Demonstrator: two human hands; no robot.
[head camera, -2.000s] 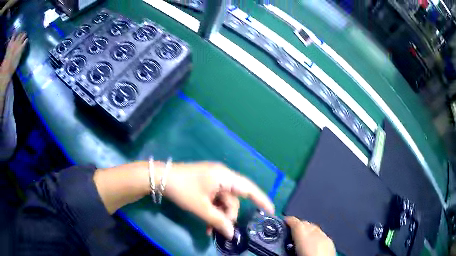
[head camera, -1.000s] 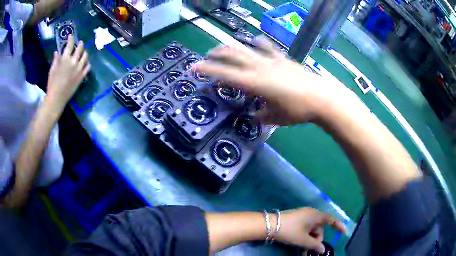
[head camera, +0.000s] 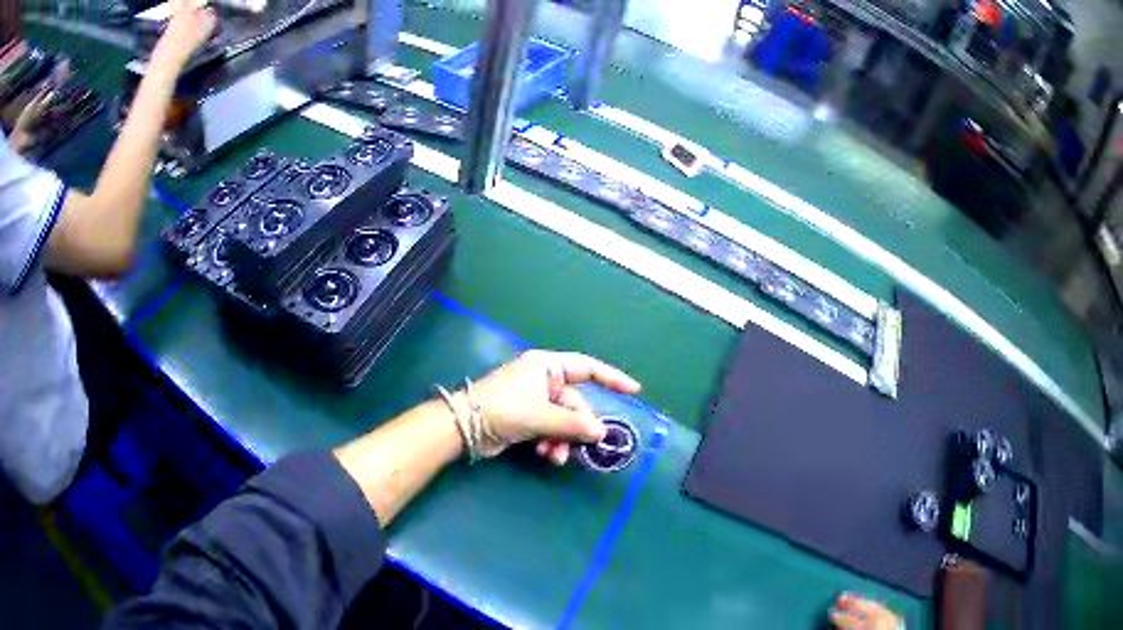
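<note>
My left hand (head camera: 536, 404), with bracelets at the wrist, holds a round black insert (head camera: 607, 444) between thumb and fingers over the green bench. The insert shows pale concentric rings. My right hand (head camera: 866, 612) is cut off by the bottom edge; only fingertips show, and whether it holds anything is hidden. A tall stack of filled plates (head camera: 370, 250) stands at the left, with one plate lying raised and askew on top.
A black mat (head camera: 807, 449) lies at the right. Beyond it are a shallow black tray (head camera: 1030, 523), round parts (head camera: 922, 510) and a brown block (head camera: 962, 598). A metal upright (head camera: 496, 99), white rails and a blue bin (head camera: 499, 74) stand farther back. A coworker's arm (head camera: 123, 185) is at left.
My right hand has left the plate stack for the bottom edge at right. My left hand shows higher and farther left, with the insert now fully visible. The view has shifted towards the mat.
</note>
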